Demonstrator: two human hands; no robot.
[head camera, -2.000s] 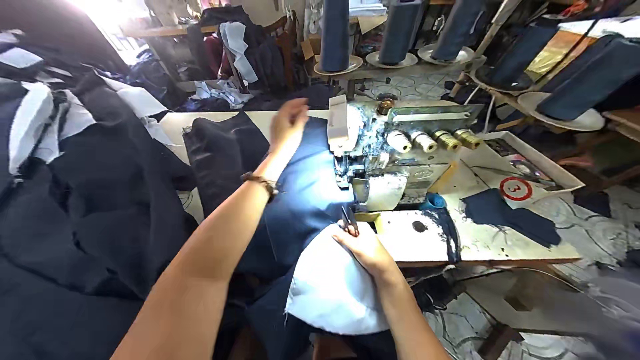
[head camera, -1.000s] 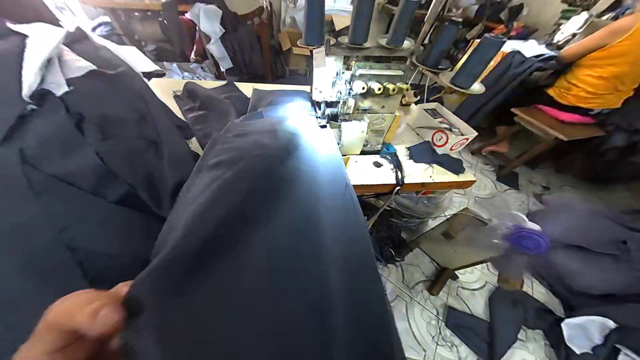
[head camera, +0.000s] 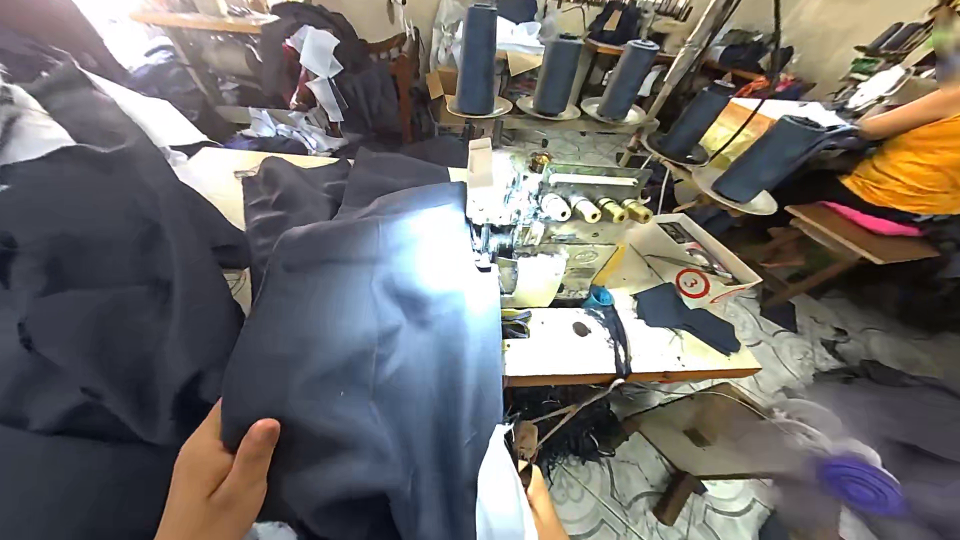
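A dark navy fabric piece hangs over the table's front edge, its right edge running up to the presser foot area of an overlock sewing machine. My left hand pinches the fabric's lower left edge between thumb and fingers. At the bottom, my right hand is mostly hidden behind a white cloth piece at the fabric's lower right edge; a dark object, perhaps thread snips, shows by its fingers. Another dark fabric piece lies on the table behind.
Dark thread cones stand on a rack behind the machine. A white box and a dark scrap lie on the right of the table. Large dark cloth is heaped at left. A purple-hubbed fan is lower right; a person in orange sits beyond.
My left hand has come into fuller view, still on the fabric edge. My right hand, out of view one second ago, shows at the bottom with the white cloth. The view has shifted.
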